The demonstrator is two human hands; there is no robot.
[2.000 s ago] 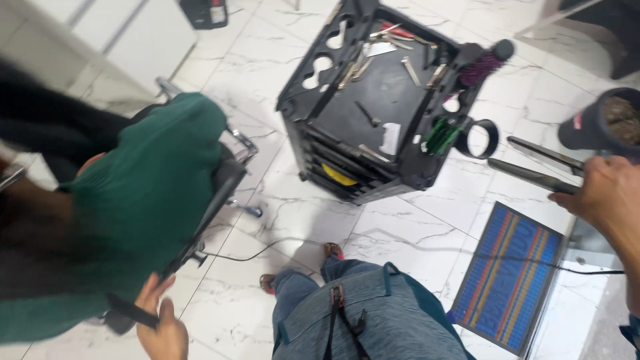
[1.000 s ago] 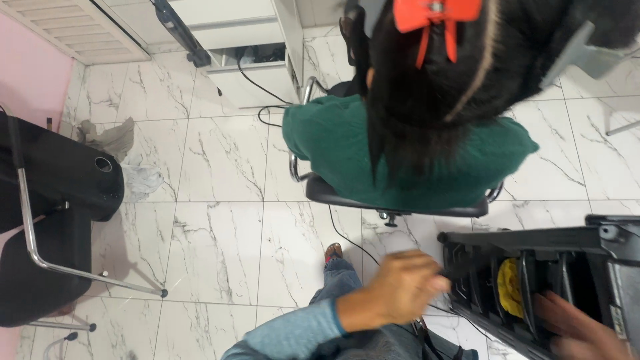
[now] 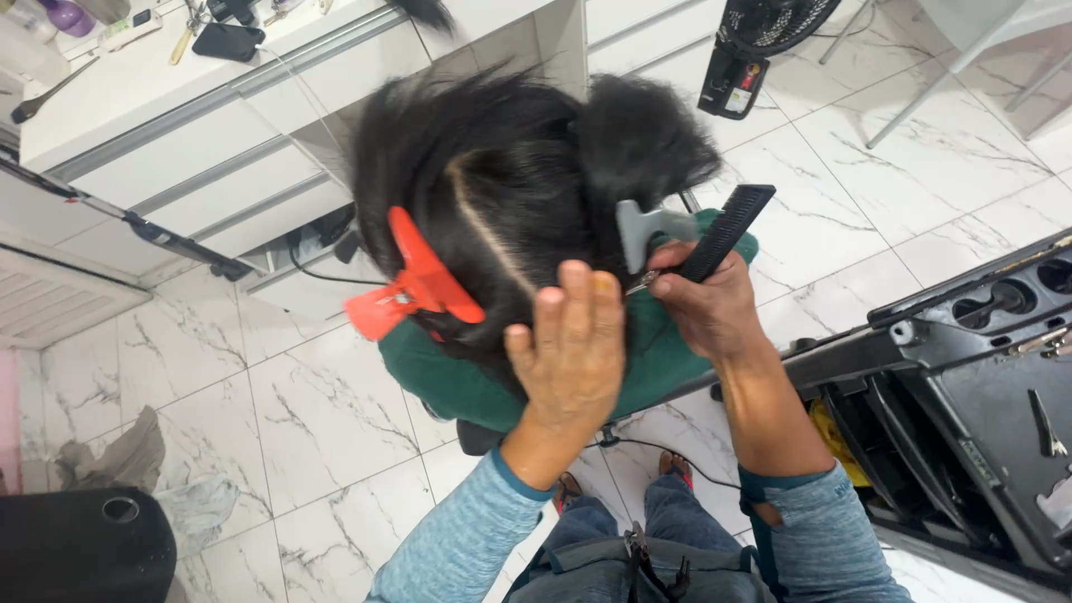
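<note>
A seated person's dark hair (image 3: 519,184) is parted, with a red hair clip (image 3: 419,280) on the left section and a grey hair clip (image 3: 641,234) on the right. My left hand (image 3: 574,347) lies flat, fingers extended, against the back of the head and holds nothing. Beside the grey clip, my right hand (image 3: 708,297) grips a black comb (image 3: 729,230), teeth upward to the right, together with a small metal hair clip (image 3: 643,283) pointing at the hair. The person's green top (image 3: 452,377) shows below the hair.
A black salon trolley (image 3: 930,356) with clips and tools stands at the right. Across the top left runs a white counter (image 3: 126,75) bearing a phone (image 3: 228,42) and brushes. A black fan (image 3: 754,42) is behind, a black chair (image 3: 75,544) at the lower left, and a cable crosses the floor.
The view has swung onto the person's head. My left hand has come to rest on the hair, and my right hand, last seen over the trolley, is now at the head with the comb and metal clip.
</note>
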